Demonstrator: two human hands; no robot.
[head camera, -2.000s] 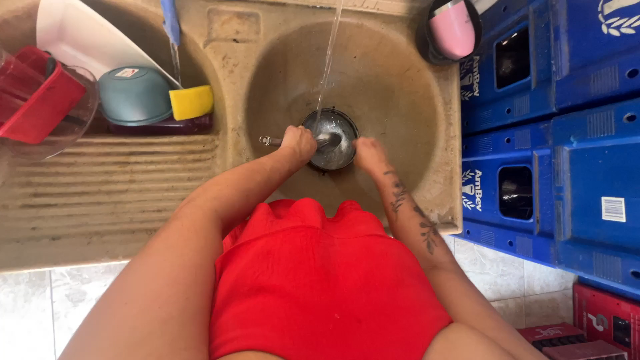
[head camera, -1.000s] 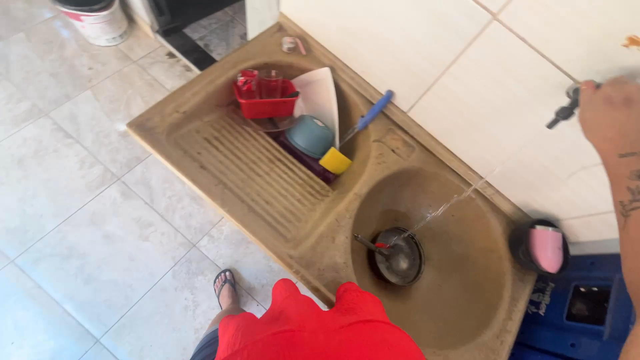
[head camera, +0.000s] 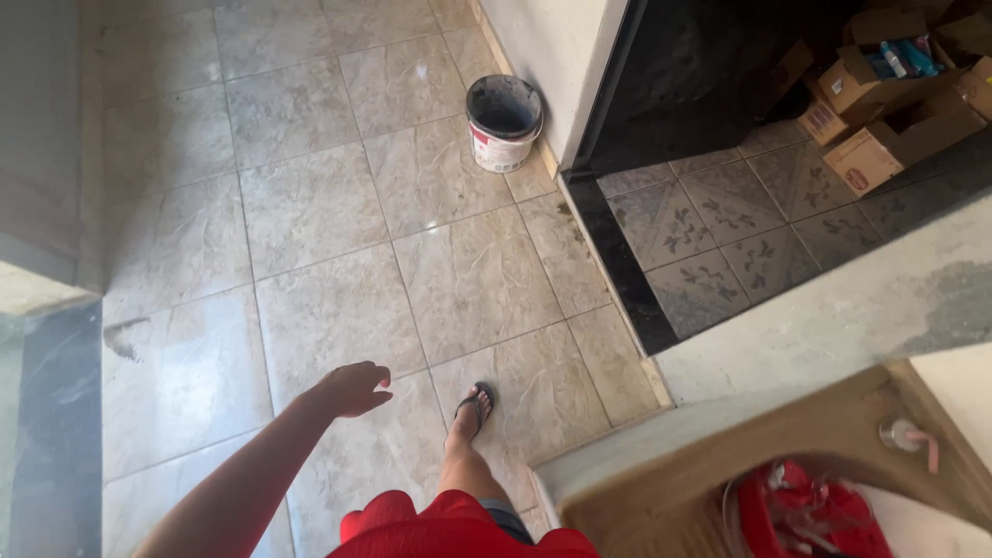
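Note:
My left hand (head camera: 354, 389) hangs over the tiled floor with its fingers apart and nothing in it. Nearest to it is my foot in a black flip-flop (head camera: 482, 404), just to its right. My right hand is out of view. At the lower right is the brown sink (head camera: 643, 504), with a red plastic container (head camera: 759, 508) and clear items in its basin. Beside the container lies a white dish or board (head camera: 922, 523), partly cut off by the frame.
A white bucket with a dark inside (head camera: 504, 124) stands against the wall end. Right of it, a doorway with a black sill (head camera: 620, 263) opens on a darker room with cardboard boxes (head camera: 868, 159). A wall edge (head camera: 46, 256) stands at the left.
The view has swung far left, from the sink to the floor and doorway. One second ago my right hand was at the tap on the wall; now it is out of frame. My left hand has come into view.

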